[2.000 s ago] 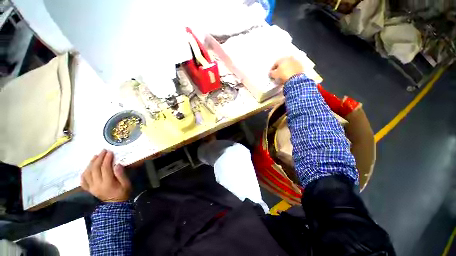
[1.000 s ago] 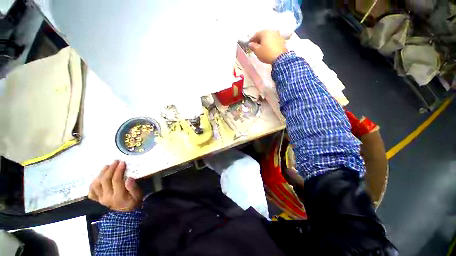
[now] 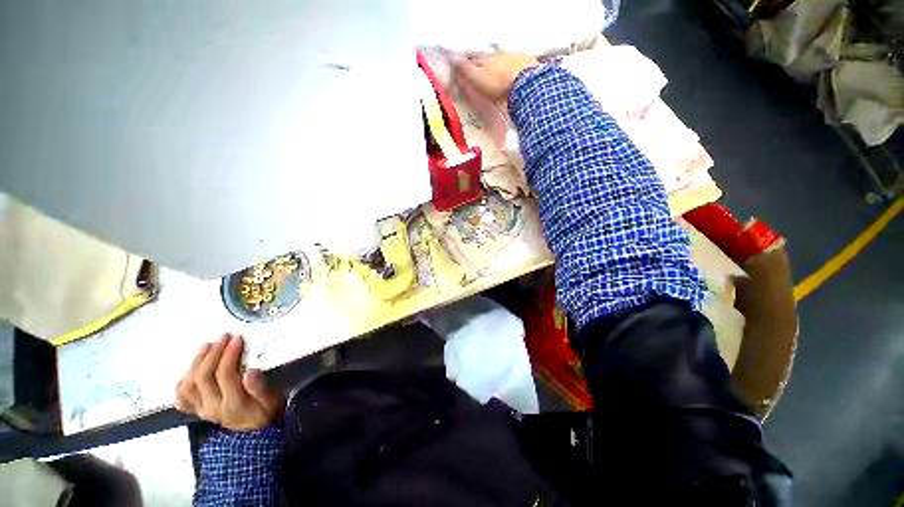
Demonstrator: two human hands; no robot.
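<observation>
My left hand [image 3: 226,386] rests on the front edge of the white table [image 3: 109,386], with nothing seen in it. My right hand [image 3: 493,71] reaches to the back of the table, behind the red tape dispenser [image 3: 456,180]. Its fingertips are washed out by glare, so I cannot tell if they hold anything. The dark round dish [image 3: 266,287] with gold-coloured fittings stands just beyond my left hand. A second round dish [image 3: 484,220] with small shiny bits stands in front of the tape dispenser.
A large white machine head [image 3: 218,109] blocks the upper left. Yellow machine bed [image 3: 392,262] lies at the table edge. Stacked beige bags [image 3: 64,272] are at left. White sheets [image 3: 634,119] lie at right, above an open carton [image 3: 768,317]. Beige bags [image 3: 852,79] are at upper right.
My right hand has moved left and back, from the white sheets to behind the tape dispenser. My left hand stays on the table edge. The machine head covers more of the view.
</observation>
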